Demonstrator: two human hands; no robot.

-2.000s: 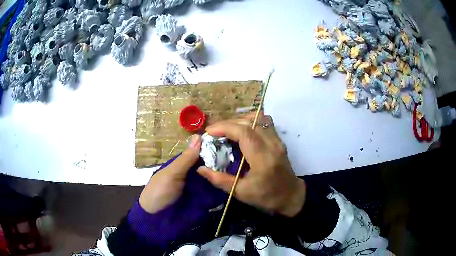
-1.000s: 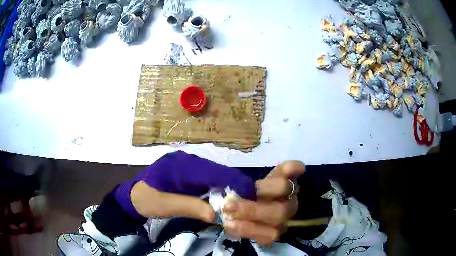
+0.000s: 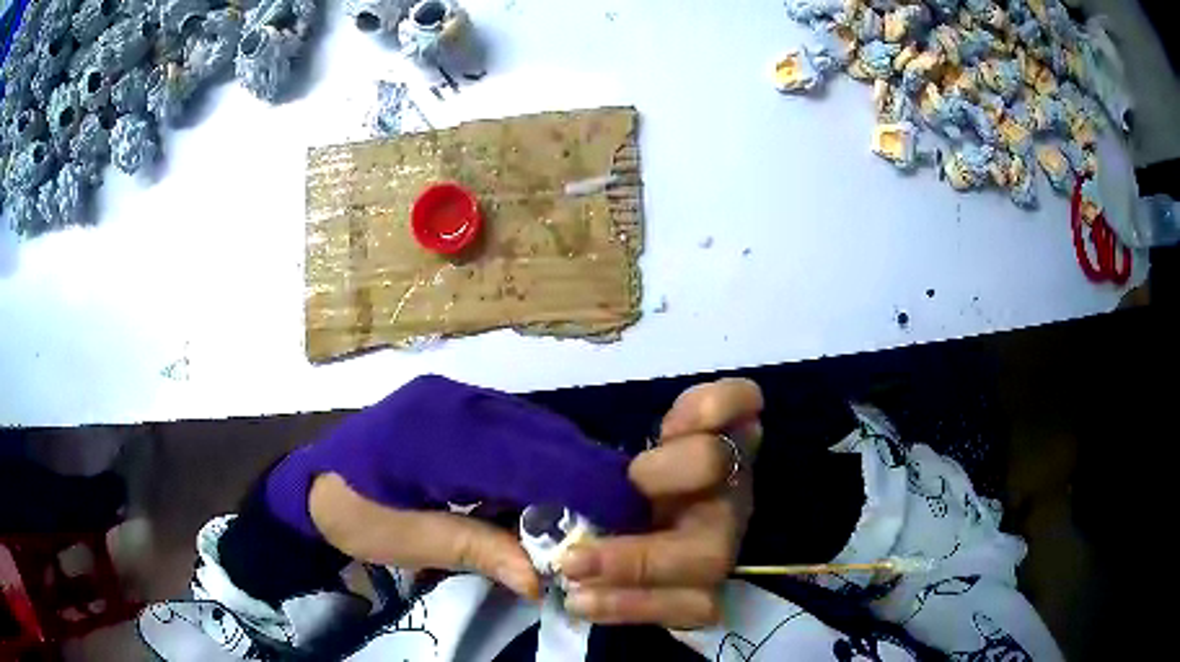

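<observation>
My left hand [image 3: 453, 472], in a purple glove with the thumb bare, grips a small grey and whitish moulded piece [image 3: 557, 537] with a dark round opening facing up. My right hand [image 3: 679, 530], bare with a ring, pinches the same piece from the right with its fingertips. A thin tan skewer [image 3: 815, 569] sticks out to the right from my right hand; its tip looks pale. Both hands are close to my body, below the table's near edge. The fingers hide part of the piece.
A brown cardboard pad [image 3: 518, 272] bears a red glue cap [image 3: 447, 219]. Hollow grey parts [image 3: 136, 140] are piled at the left, grey-and-yellow parts [image 3: 964, 78] at the right. Red loop handles [image 3: 1100, 233] lie at the right edge. A red stool [image 3: 58, 556] stands lower left.
Both hands have come back from over the cardboard towards my body with the piece. The skewer has turned from upright to nearly level, pointing right. The view has shifted.
</observation>
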